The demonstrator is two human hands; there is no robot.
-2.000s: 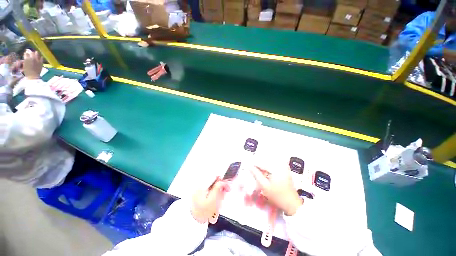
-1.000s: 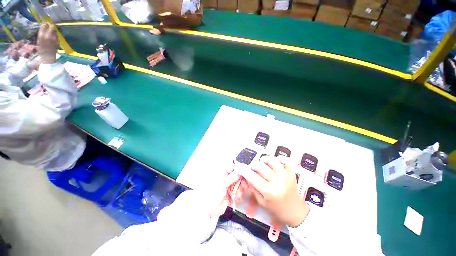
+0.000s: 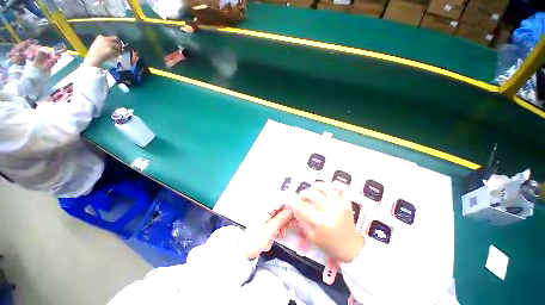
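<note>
Several black-faced smartwatches lie on the white board [image 3: 254,173], one smartwatch [image 3: 405,211] at its right. A pink watch strap [image 3: 329,271] hangs over the board's near edge. My left hand [image 3: 269,231] is at the board's near left part, its fingers closed around a smartwatch [image 3: 287,184] whose dark face partly shows above the fingers. My right hand [image 3: 327,223] lies over that watch with its fingers bent, covering most of it and part of the watches behind. Whether a wipe is in the right fingers cannot be seen.
A white bottle [image 3: 134,127] stands on the green bench at left. A tissue box [image 3: 498,198] and a white card [image 3: 497,262] are at right. The yellow-edged conveyor [image 3: 311,83] runs beyond, with a watch [image 3: 175,57] on it. A person in white [image 3: 54,131] works at left.
The held watch's face was broad and flat; now it shows narrow and turned. My right hand stays over it. The neighbour's raised hand has moved down and right. The conveyor watch has shifted left.
</note>
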